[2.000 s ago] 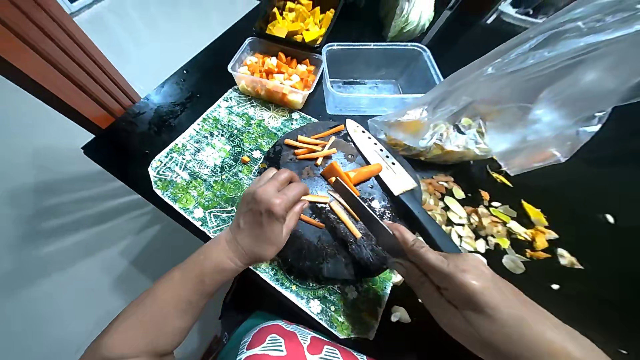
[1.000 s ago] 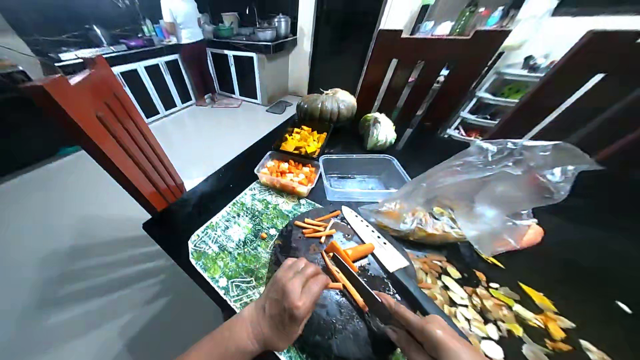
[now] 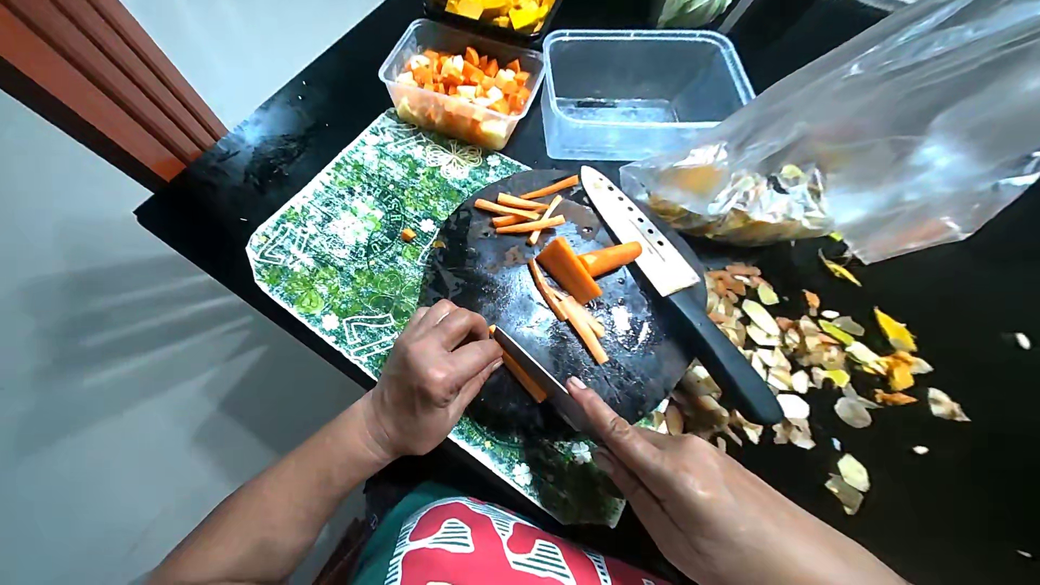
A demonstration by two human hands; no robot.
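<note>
My right hand (image 3: 666, 479) grips a knife, its blade (image 3: 540, 374) lying along a carrot piece (image 3: 522, 377) at the near left of a round dark cutting board (image 3: 512, 276). The fingers of my left hand (image 3: 443, 378) pinch the far end of that piece beside the blade tip. Cut carrot sticks (image 3: 520, 213) lie at the board's far side, and a few more (image 3: 581, 325) rest near its middle. Beside these are a thick carrot chunk (image 3: 569, 270) and a tapered carrot piece (image 3: 611, 258). A second knife with a holed blade (image 3: 638, 231) lies along the board's right side.
A green patterned mat (image 3: 325, 244) lies under the board. Beyond stand a tub of diced vegetables (image 3: 463, 89), a clear plastic container (image 3: 642, 142) and a container of yellow pieces (image 3: 504, 12). At right are a plastic bag of peels (image 3: 756, 195) and loose peelings (image 3: 812, 349).
My hands and the held knife have moved nearer the board's near left edge, away from the sticks at the middle. The view tilted up, then back down.
</note>
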